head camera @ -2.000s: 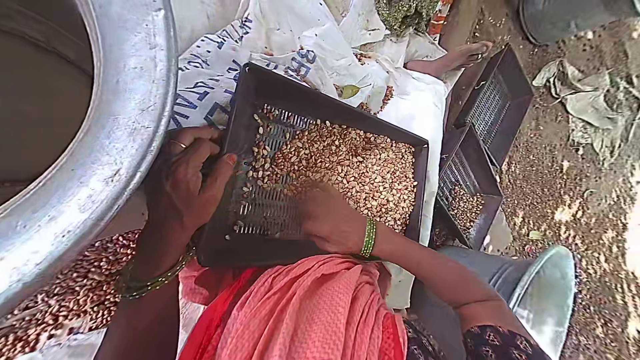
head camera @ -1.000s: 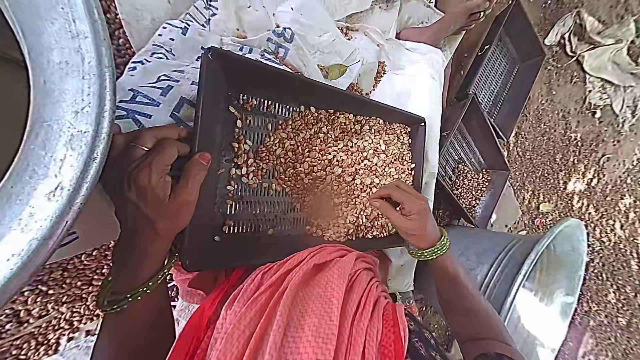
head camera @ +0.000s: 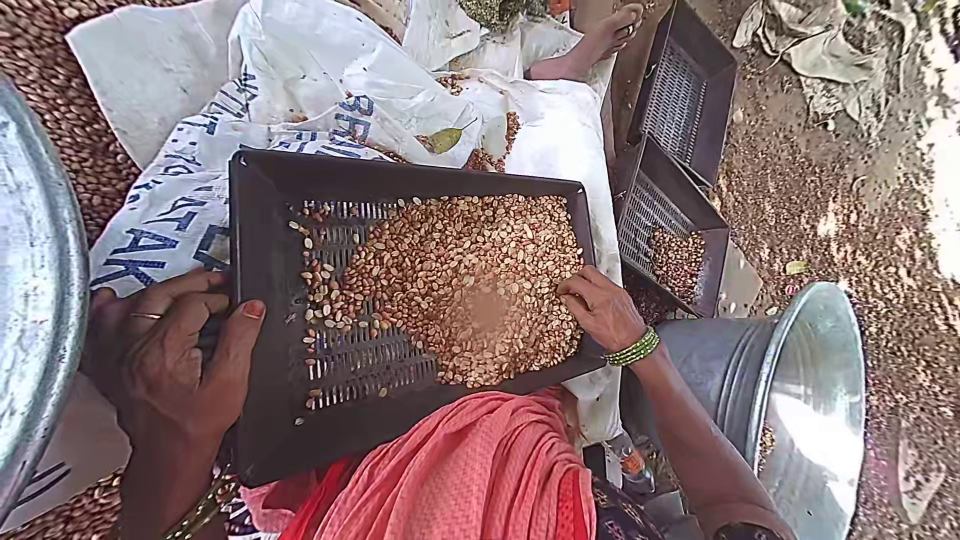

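Note:
A black slotted plastic tray (head camera: pixel 259 300) lies across my lap, heaped with reddish-brown and pale nuts or seeds (head camera: pixel 457 277) mostly toward its right half. At its left wall, my left hand (head camera: pixel 176 352) grips the rim, with the thumb on the inner side and the other fingers outside. My right hand (head camera: pixel 604 307) is at the right edge of the heap by the right wall, fingertips drawn together; whether a seed is between them cannot be told. Bare slots show along the tray's left part, with a few scattered seeds.
A large metal vessel rim (head camera: pixel 45 300) stands close on the left. A metal pot (head camera: pixel 814 420) lies tilted at lower right. Two more slotted trays, one (head camera: pixel 720 112) behind another (head camera: pixel 709 277) holding seeds, sit at right. A printed white sack (head camera: pixel 300 67) and a bare foot (head camera: pixel 600 41) are beyond.
My right hand has moved right, from over the middle of the tray to its right wall. The seed heap now reaches farther along the right side. My left hand stays on the left wall.

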